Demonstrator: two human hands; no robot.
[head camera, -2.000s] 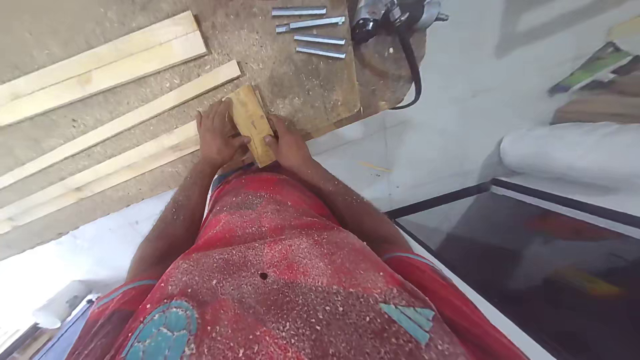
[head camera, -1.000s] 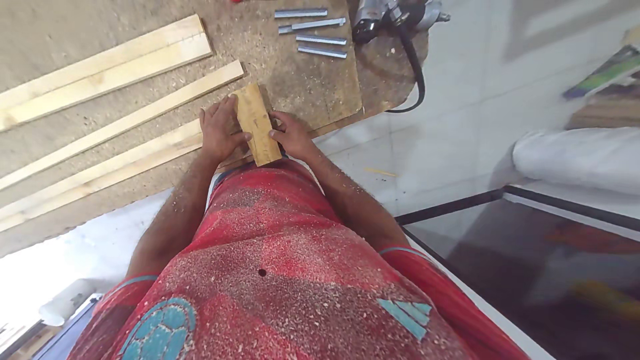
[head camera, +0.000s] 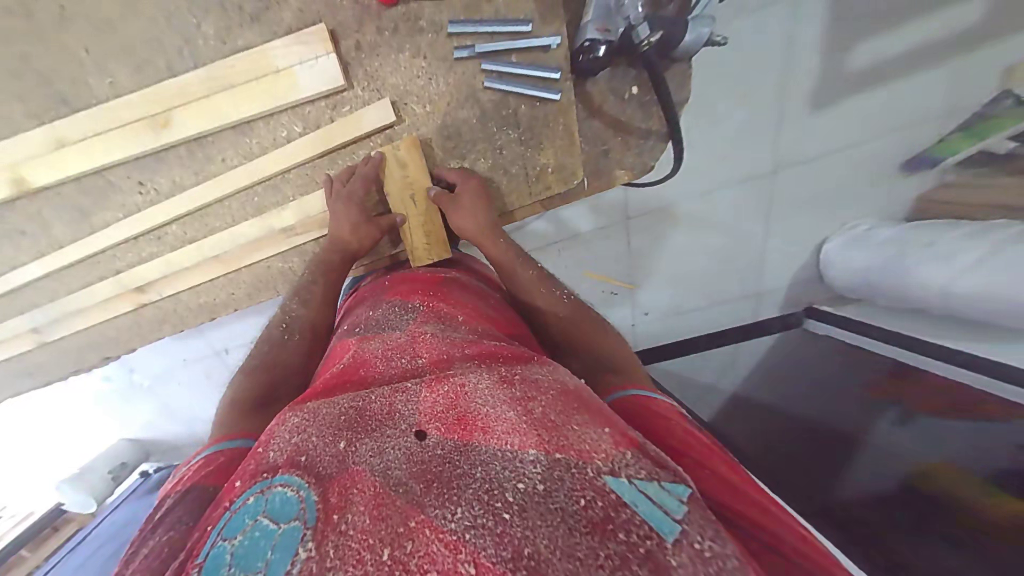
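Observation:
A short wooden block (head camera: 416, 204) lies at the near edge of the workbench, its lower end close to my red shirt. My left hand (head camera: 356, 206) holds its left side, with the thumb against the wood and the fingers beside its far end. On the right side my right hand (head camera: 466, 204) grips the block, thumb on its edge and fingers partly hidden. Just left of my left hand, long pale wooden strips (head camera: 168, 276) run off to the left. Sawdust covers my shirt and forearms.
A pair of wider pale boards (head camera: 176, 104) and a thin wooden strip (head camera: 200, 192) lie farther left on the workbench (head camera: 512, 152). Several metal bars (head camera: 520, 68) are beyond my right hand. A metal power tool (head camera: 632, 32) with a black hose (head camera: 668, 120) sits at the back right.

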